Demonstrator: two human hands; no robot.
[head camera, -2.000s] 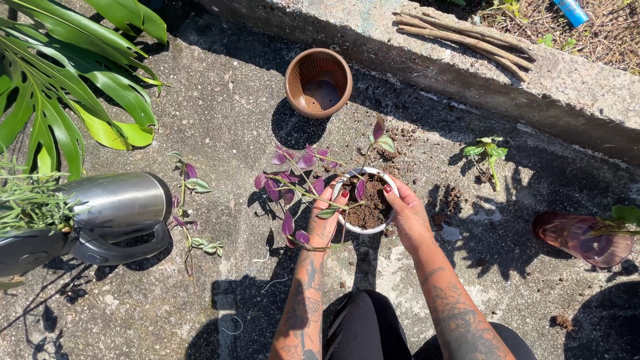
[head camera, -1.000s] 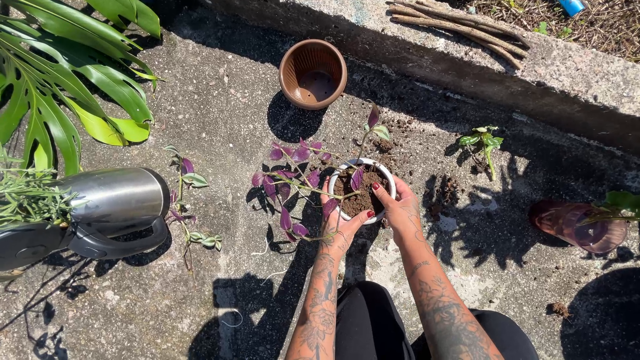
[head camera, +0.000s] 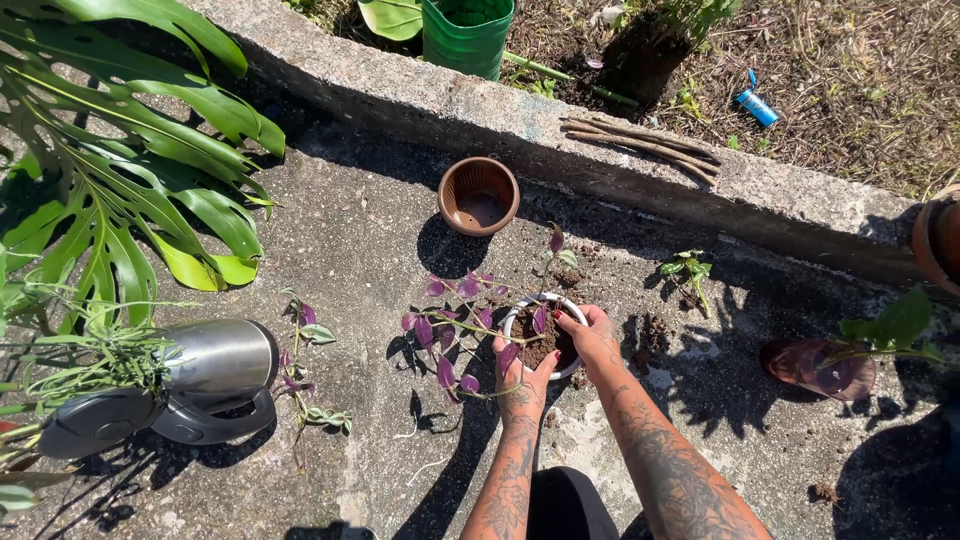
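Note:
A white pot full of dark soil stands between my hands. My left hand holds its near left side, thumb over the rim at the soil. My right hand grips the right side, thumb and a finger on the soil. A purple-leaved tradescantia trails out of the pot to the left, its stems over the rim and the left fingertips. Behind the pot, a small cutting with a purple and a green leaf rises by loose soil. The fingers' undersides are hidden by the pot.
Beyond the pot stands a brown plastic pot. Left are a tradescantia cutting, a metal kettle with plants and monstera leaves. Right lie a green cutting and a glass vase. Sticks rest on the concrete curb.
My thumbs and fingers have shifted on the soil and rim while both hands stay around the white pot. The view has tilted up, showing more ground beyond the curb.

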